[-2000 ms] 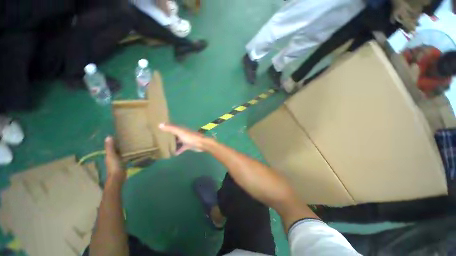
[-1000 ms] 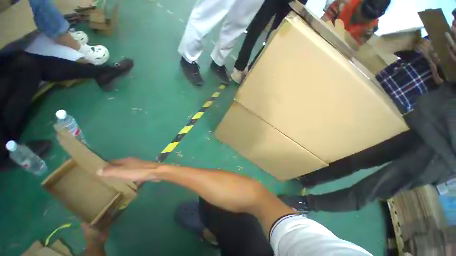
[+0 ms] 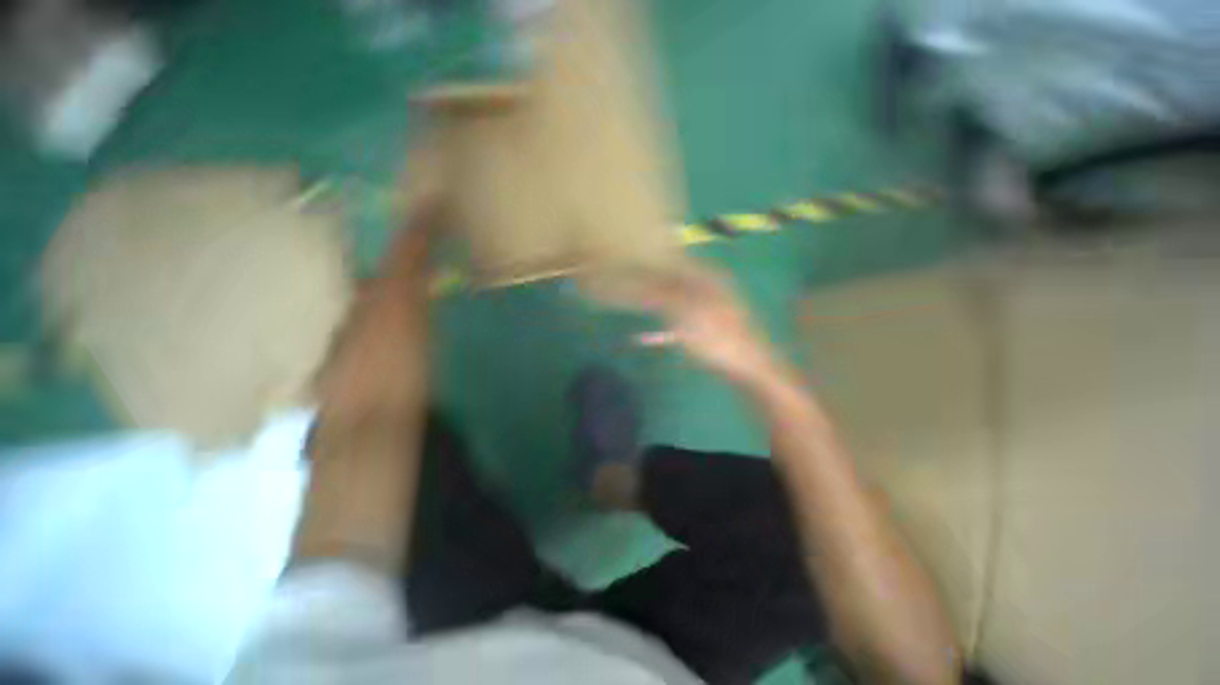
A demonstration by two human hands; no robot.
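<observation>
The frame is strongly blurred. A brown folded carton (image 3: 535, 174) with a long lid flap is held up in front of me, above the green floor. My left hand (image 3: 426, 201) is at its left side, with the fingers smeared by motion. My right hand (image 3: 682, 305) is at its lower right edge, holding it there. The inside of the carton and the exact finger contact cannot be made out.
A pile of flat brown box blanks (image 3: 201, 288) lies on the floor at the left, above a white sheet (image 3: 121, 549). A large carton (image 3: 1097, 442) stands at the right. Yellow-black tape (image 3: 803, 214) crosses the floor. A person's light-coloured clothing (image 3: 1070, 60) shows at the upper right.
The view has swung left and down and blurred. The carton and both hands now appear higher and nearer the middle. The blank pile and white sheet have come into view at the left.
</observation>
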